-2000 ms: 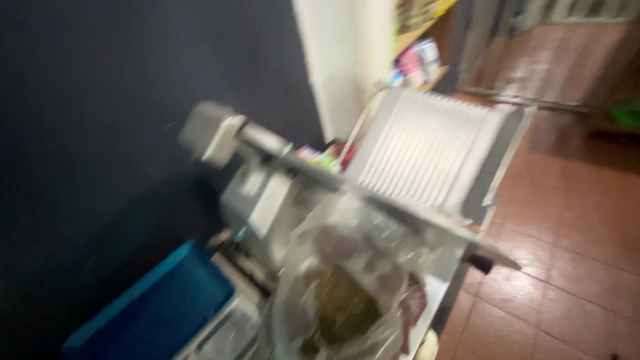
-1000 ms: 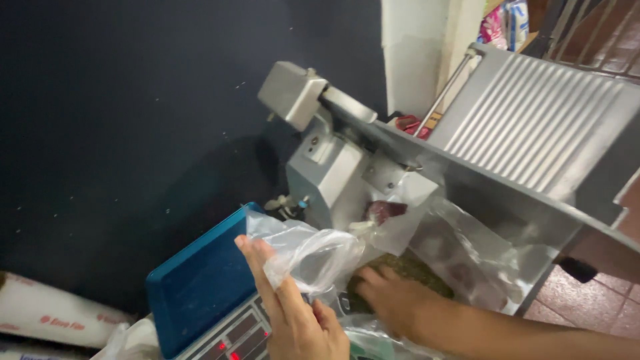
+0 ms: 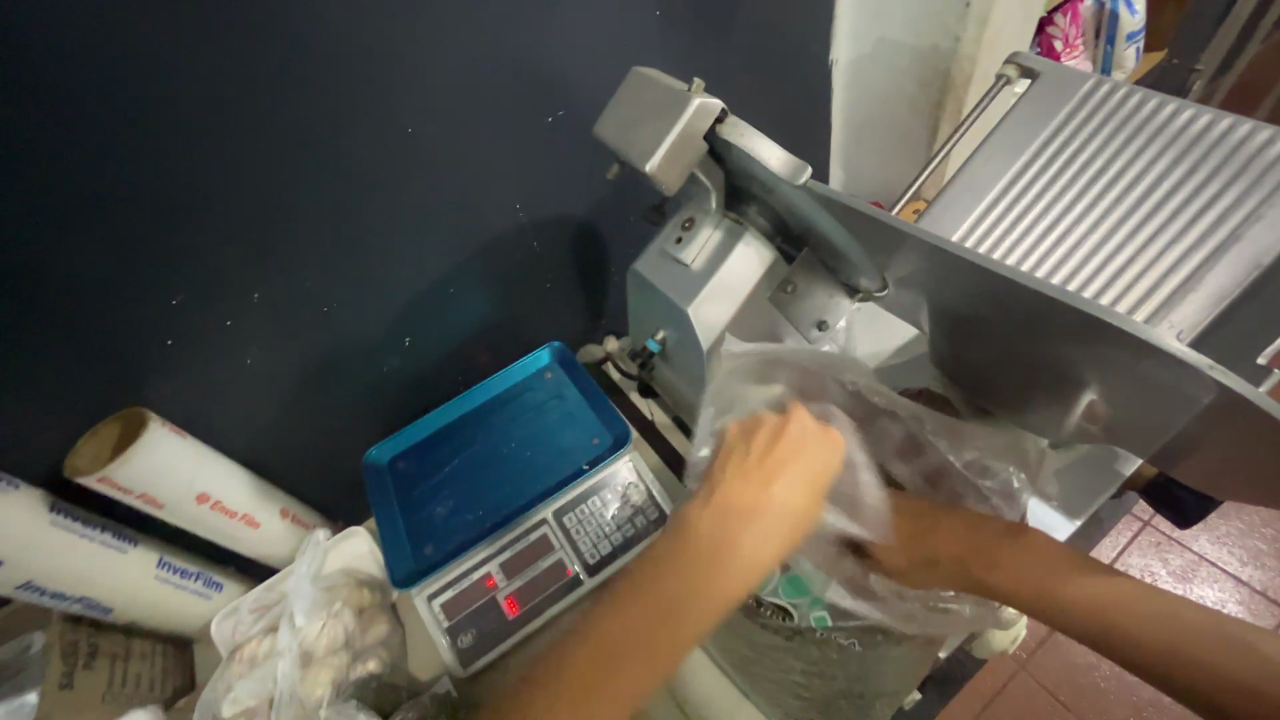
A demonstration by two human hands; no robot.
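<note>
My left hand (image 3: 775, 465) is closed on the upper part of a clear plastic bag (image 3: 930, 450), just right of the digital scale. My right hand (image 3: 915, 540) is at the bag's lower side, its fingers partly hidden by the film, so its grip cannot be told. Something dark shows through the plastic. Below both hands lies a larger bag with green print (image 3: 800, 600), its contents greyish green. The metal meat slicer (image 3: 705, 270) stands right behind the bag.
A digital scale (image 3: 545, 555) with a blue tray (image 3: 500, 460) sits left of my hands. Film rolls (image 3: 195, 480) and a bagged tray of pale, mushroom-like food (image 3: 330, 640) are at lower left. The slicer's ribbed carriage (image 3: 1130, 200) is at upper right, above a tiled floor (image 3: 1200, 570).
Both hands have come together at the clear bag in front of the slicer. One second ago my left hand was at the bag's opening by the scale and my right was on the greenish contents.
</note>
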